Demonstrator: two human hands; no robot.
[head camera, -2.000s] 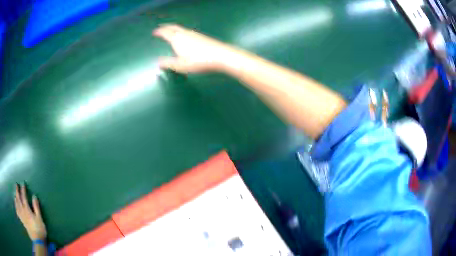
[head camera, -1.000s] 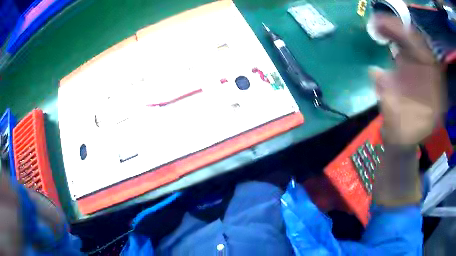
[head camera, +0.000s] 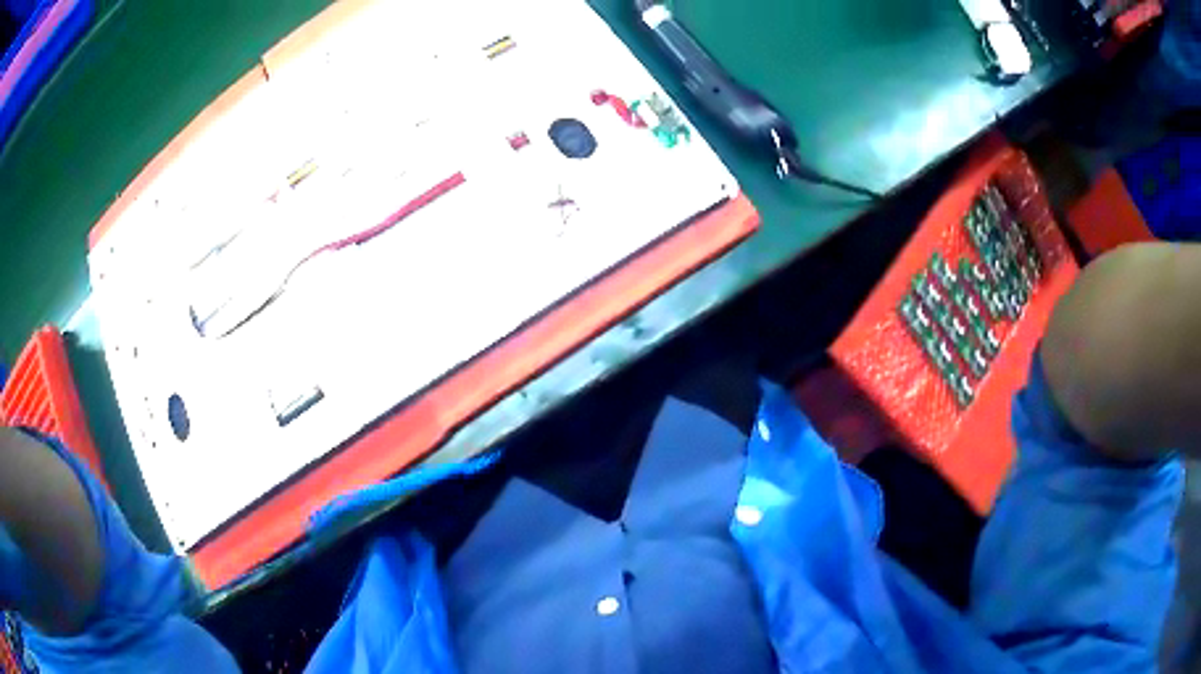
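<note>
The large white back panel (head camera: 395, 290) lies on its orange-red pallet (head camera: 527, 375) in front of me. A red ribbon cable (head camera: 402, 211) runs across its middle. A small green circuit board (head camera: 663, 121) with a short red cable (head camera: 614, 105) sits at its right corner. Black ovals show near the right end (head camera: 573, 137) and the left end (head camera: 179, 416). The electric screwdriver (head camera: 718, 92) lies on the bench beyond the right edge. Only my forearms show, at the left and right rims; both my hands are cut off by the picture's edge.
A red tray (head camera: 909, 388) with rows of green boards (head camera: 975, 296) is at the right, below bench level. An orange-red slotted rack (head camera: 50, 395) stands at the left, partly behind my left forearm. A white object (head camera: 1008, 50) lies at the bench's far right.
The view has turned from the far bench down to the panel. My right hand, raised over the right side a second ago, has left the picture at the right edge.
</note>
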